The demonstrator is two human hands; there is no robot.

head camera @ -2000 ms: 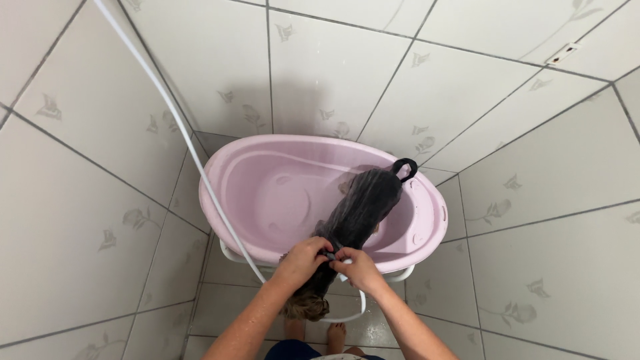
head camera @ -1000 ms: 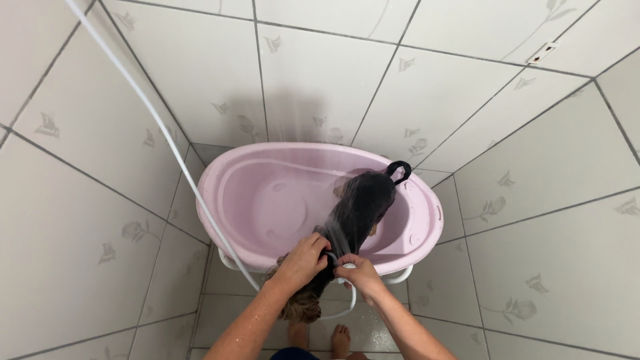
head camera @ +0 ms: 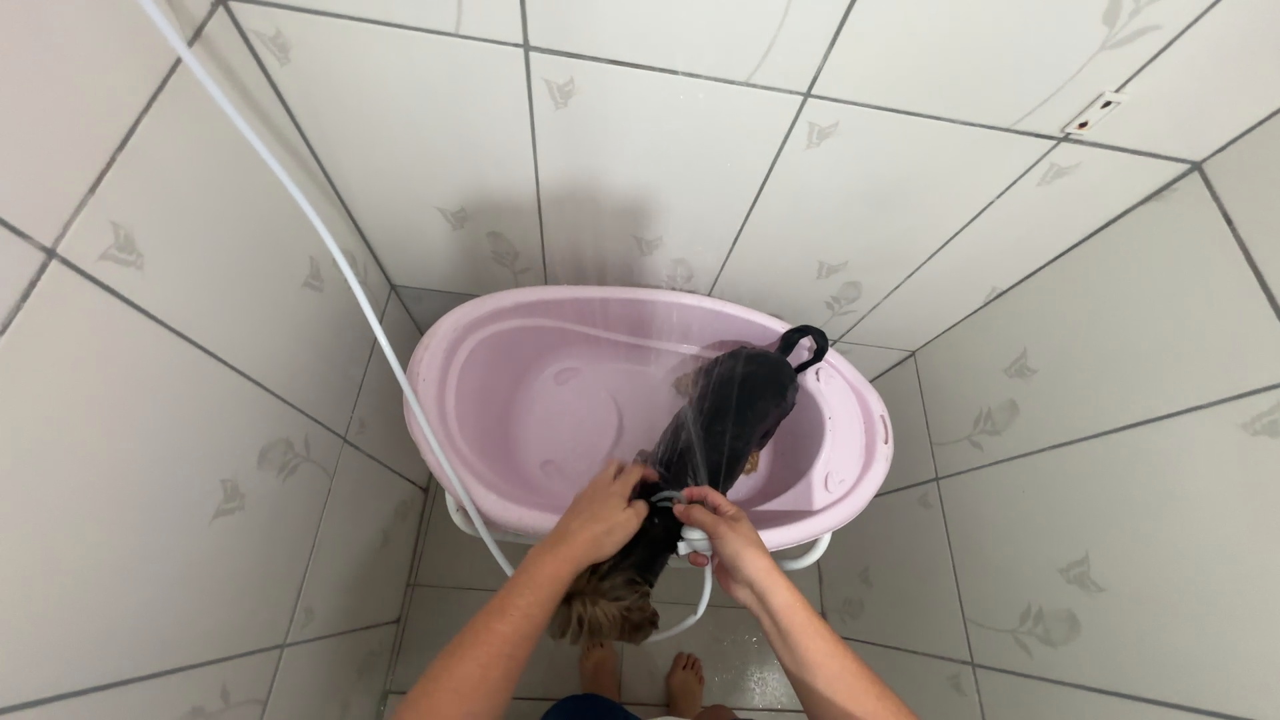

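A wet black and brown dog (head camera: 735, 410) stands in a pink plastic baby bathtub (head camera: 480, 490), its curled tail toward the right rim and its brown head past the near rim. My left hand (head camera: 605, 515) rests on the dog's neck and shoulder, fingers bent into the fur. In my right hand (head camera: 725, 540) is a small white shower head (head camera: 692, 541), close to the dog's neck. Fine jets of water spray from it over the dog's back. The dog's face is hidden from above.
A white shower hose (head camera: 345, 265) runs from the upper left across the tub's left side and loops below my right hand. The tub sits on a white tubular stand (head camera: 808, 556), close to tiled walls (head camera: 650, 150). My bare feet (head camera: 685, 682) are on the wet tiled floor.
Water jets now show over the dog's back, which looks blacker than two seconds ago. Both hands stay near the dog's neck.
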